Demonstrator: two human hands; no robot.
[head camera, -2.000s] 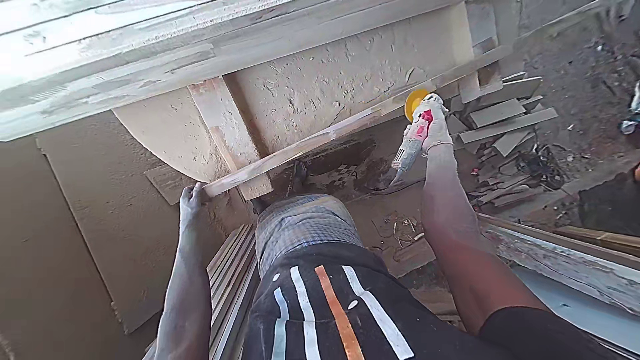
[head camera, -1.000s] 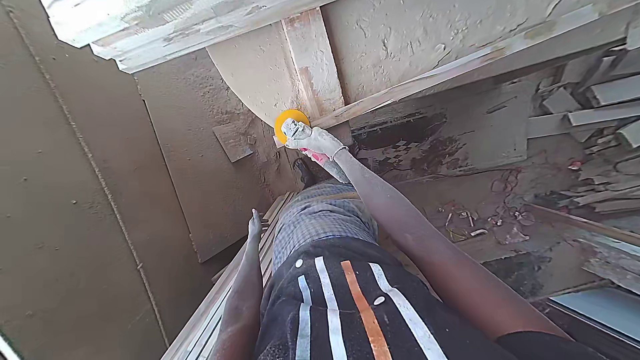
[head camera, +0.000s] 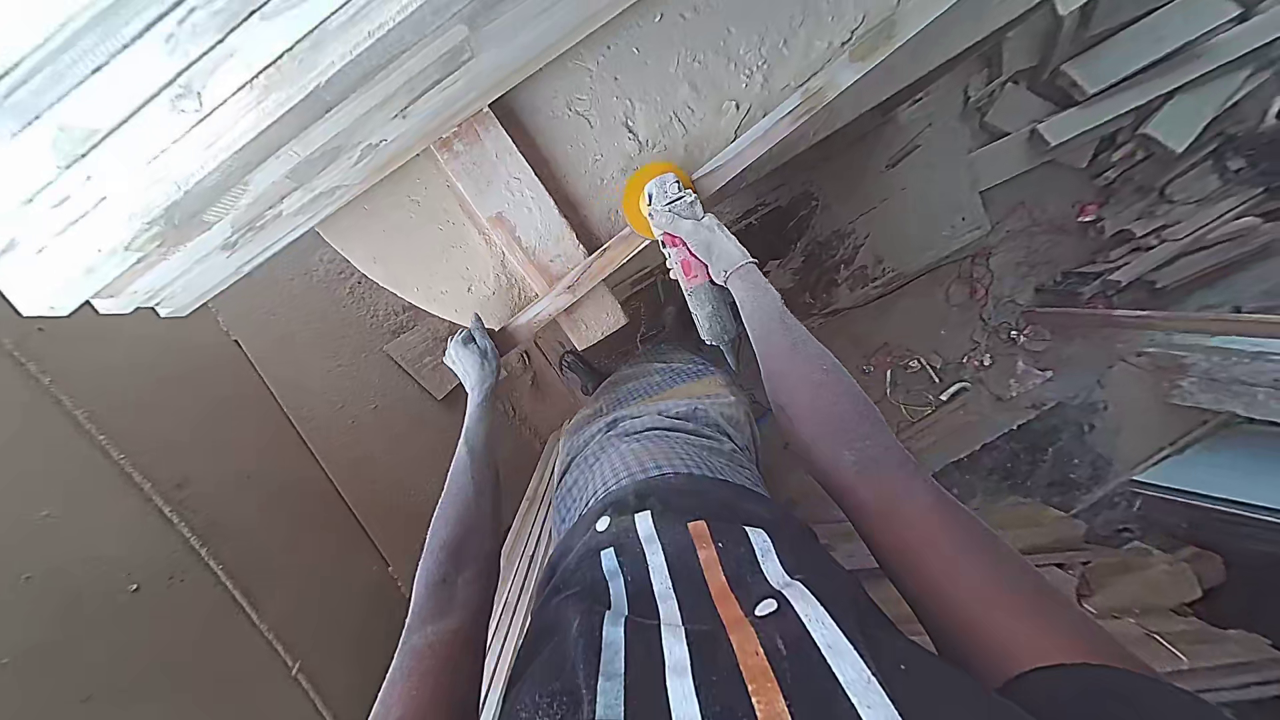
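Observation:
My right hand (head camera: 706, 246) is closed around a dusty angle grinder (head camera: 694, 275) with a red mark on its body. The grinder's yellow disc (head camera: 650, 200) lies over a long narrow wooden strip (head camera: 575, 284); whether it touches the wood cannot be told. At the strip's near left end, my left hand (head camera: 472, 357) grips it, thumb pointing up. The strip crosses a short wide board (head camera: 530, 225) that rests on a dusty panel with a curved end (head camera: 420, 240).
A stack of pale jointed boards (head camera: 300, 120) runs along the upper left. Wood offcuts (head camera: 1150, 100) lie in a heap at the upper right. Thin strips (head camera: 520, 590) stand beside my left leg. Loose cord and scraps (head camera: 930, 385) litter the floor at right.
My left hand, free of the strip one second ago, now grips its end. The grinder has moved from near that end rightward along the strip.

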